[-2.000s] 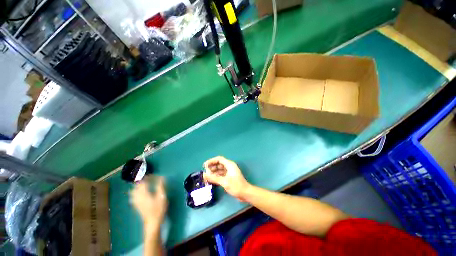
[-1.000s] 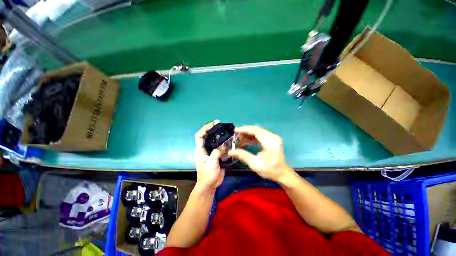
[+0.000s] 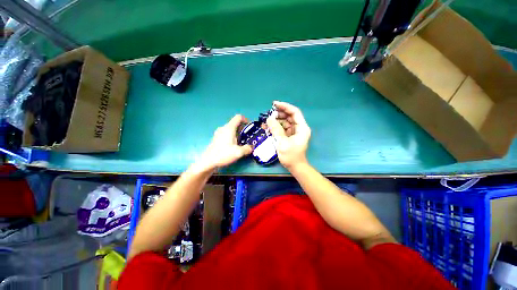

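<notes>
A black rounded housing [image 3: 253, 133] with a white patch on its lower side lies at the mat's middle near the front edge. My left hand [image 3: 228, 143] grips its left side. My right hand [image 3: 289, 135] pinches a small silvery part [image 3: 274, 110] above the housing's upper right edge. A second black housing [image 3: 165, 71] with a white label stands at the back left of the mat, a pale lead beside it.
A printed carton [image 3: 110, 107] of dark parts stands left, an empty carton [image 3: 416, 102] right. The power screwdriver [image 3: 391, 25] hangs beside it. Blue crates [image 3: 240, 205] [image 3: 442, 224] are below the bench edge; the left one holds black-and-silver units.
The housing has gone from being held up in both hands to lower on the mat, its white patch now showing. My right hand has moved to its upper right with the silvery part.
</notes>
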